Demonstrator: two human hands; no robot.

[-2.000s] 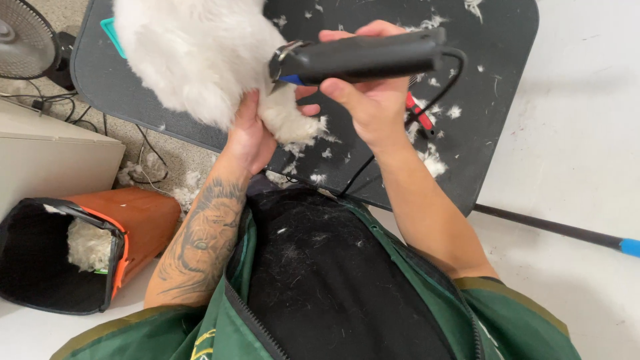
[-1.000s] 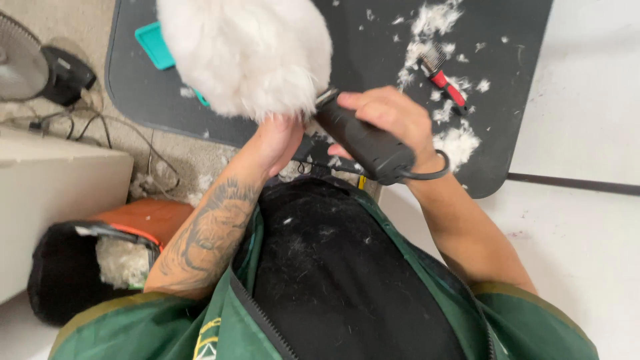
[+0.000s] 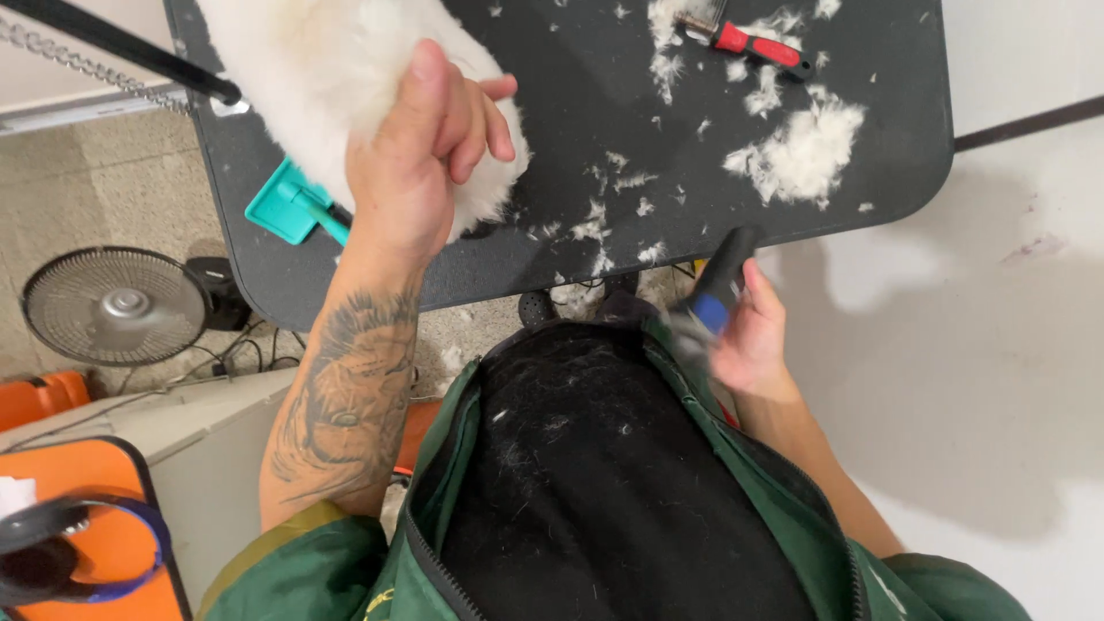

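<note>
A white-furred animal [image 3: 302,78], its head out of view, is on the black grooming table [image 3: 586,103] at upper left. My left hand [image 3: 431,147] rests against its fur with the fingers apart and partly curled, holding nothing that shows. Beyond the table's near edge, my right hand [image 3: 750,328] holds black electric clippers [image 3: 724,272] with a blue part; they are blurred, with the blade end toward my body. A slicker brush with a teal head [image 3: 289,203] lies partly beside the fur. A red-handled grooming comb or rake [image 3: 763,50] lies at the upper right of the table.
Clumps of cut white fur [image 3: 802,155] lie over the table. A black arm with a chain [image 3: 129,52] crosses the upper left. A fan [image 3: 116,304] and cables are on the floor at left. Headphones [image 3: 147,552] lie on an orange surface at lower left.
The clippers in my right hand have come away from the fur and now point back toward me. My left hand has moved up onto the fur. The view has shifted.
</note>
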